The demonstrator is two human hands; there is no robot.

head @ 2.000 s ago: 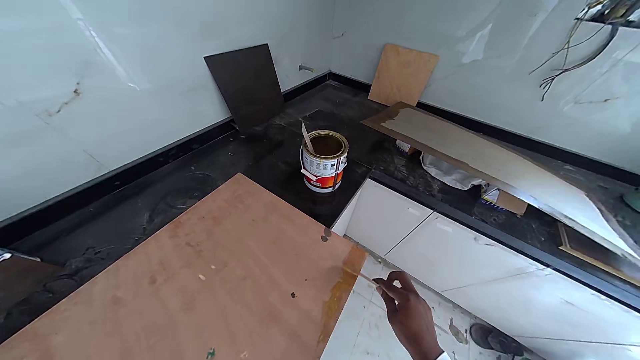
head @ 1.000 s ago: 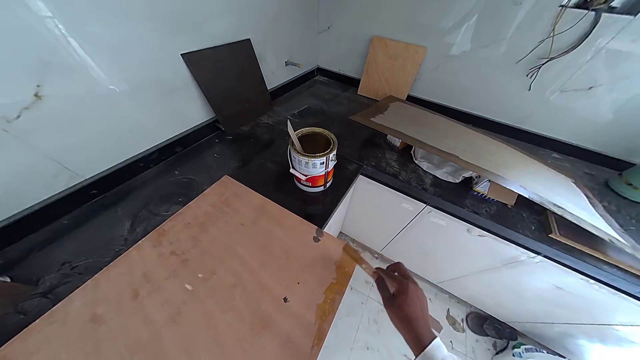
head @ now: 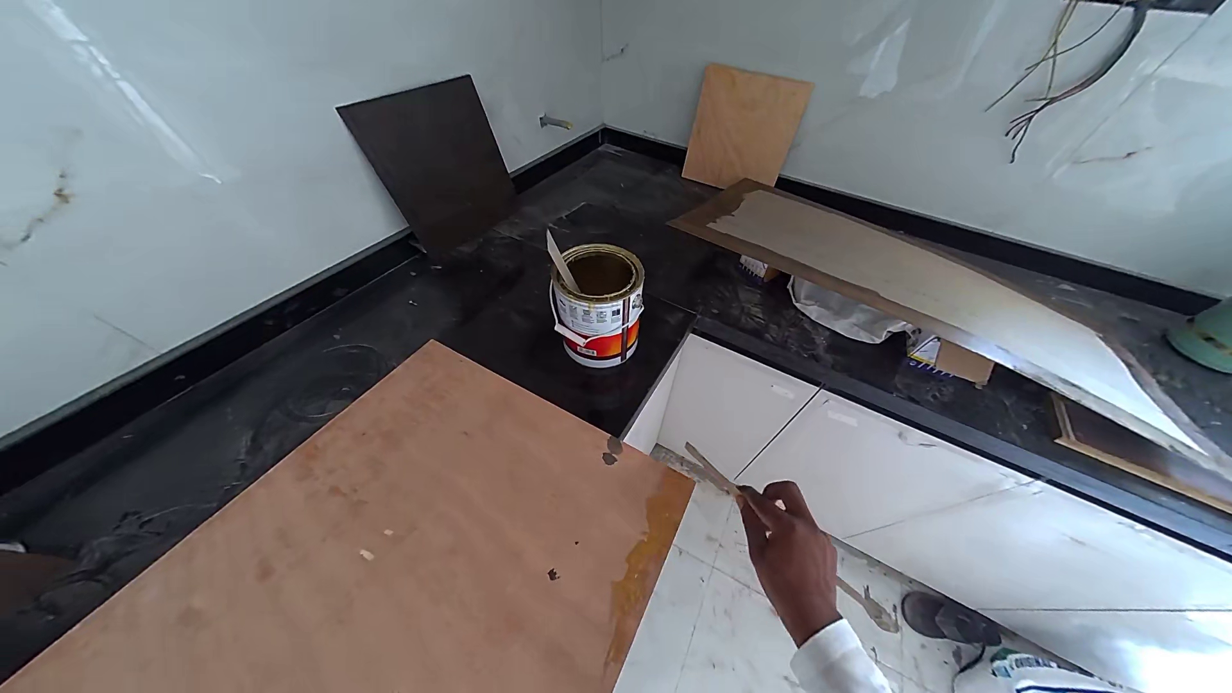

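Note:
My right hand (head: 791, 558) holds a thin flat spreader (head: 712, 469), its tip raised just off the right corner of a plywood sheet (head: 385, 539). A wet amber strip of adhesive (head: 647, 549) lies along the sheet's right edge. Beyond the sheet, an open metal can (head: 599, 322) with brown contents stands on the black countertop (head: 539, 385); a pale flat stick (head: 561, 260) leans in its mouth. My left hand is not in view.
A long coated board (head: 905, 269) rests raised on small boxes (head: 948, 361) at right. A dark panel (head: 433, 164) and a small plywood piece (head: 746, 125) lean on the walls. Wires (head: 1049, 96) hang at upper right. White cabinet fronts (head: 866, 452) drop to the tiled floor.
My right hand has lifted the spreader off the amber strip at the sheet's edge, and its tip now points up and away beyond the corner.

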